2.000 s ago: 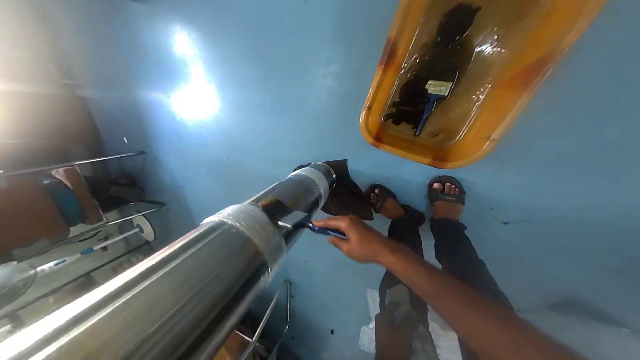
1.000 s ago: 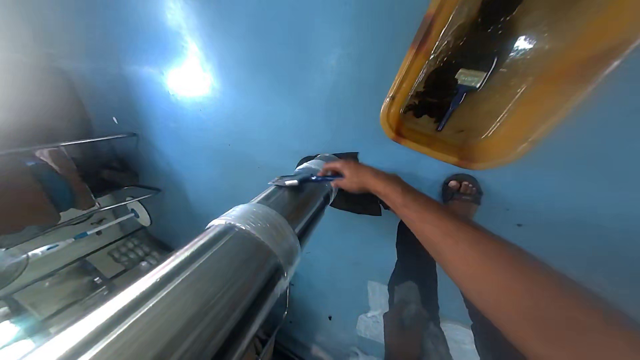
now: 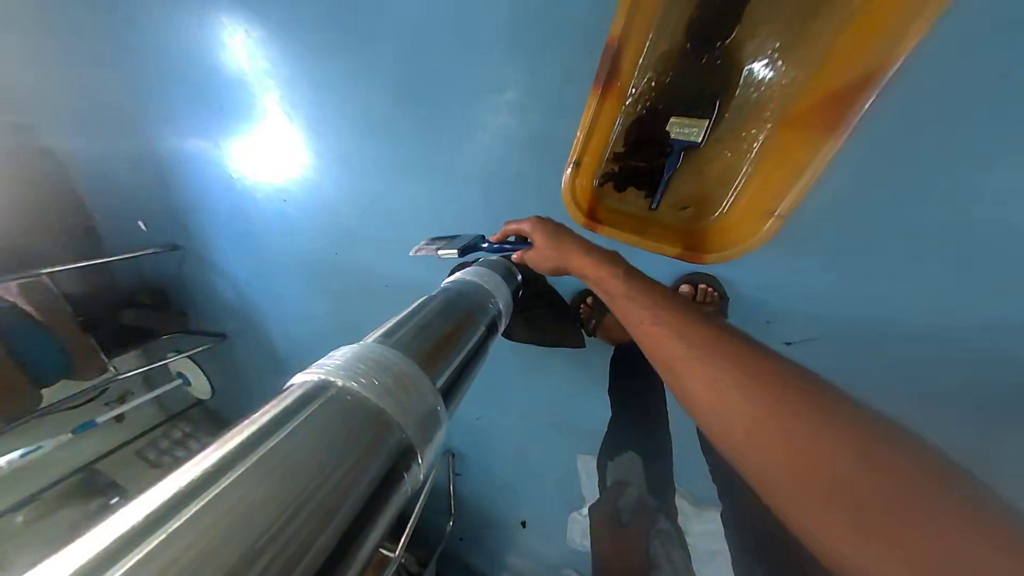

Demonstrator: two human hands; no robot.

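Observation:
My right hand (image 3: 548, 246) holds the blue handle of a flat paintbrush (image 3: 460, 246), whose bristles point left. The brush appears just beyond the far end of a long, shiny metal cylinder (image 3: 240, 472); whether they touch is unclear. Bands of clear plastic film (image 3: 376, 380) wrap around the cylinder, one near its far end and one closer to me. Dark material (image 3: 544, 312) lies by that far end. My left hand is out of view.
A yellow-orange tub (image 3: 592, 160) on the blue floor (image 3: 416, 160) holds liquid, dark material and a second blue-handled brush (image 3: 676, 156). Metal rails (image 3: 104, 260) and a white round-ended tool (image 3: 192, 376) are at left. Sandalled feet (image 3: 700, 292) stand below the tub.
My right hand has moved the brush from the cylinder's surface between the film bands to beyond its far end. The brush stays in my grasp.

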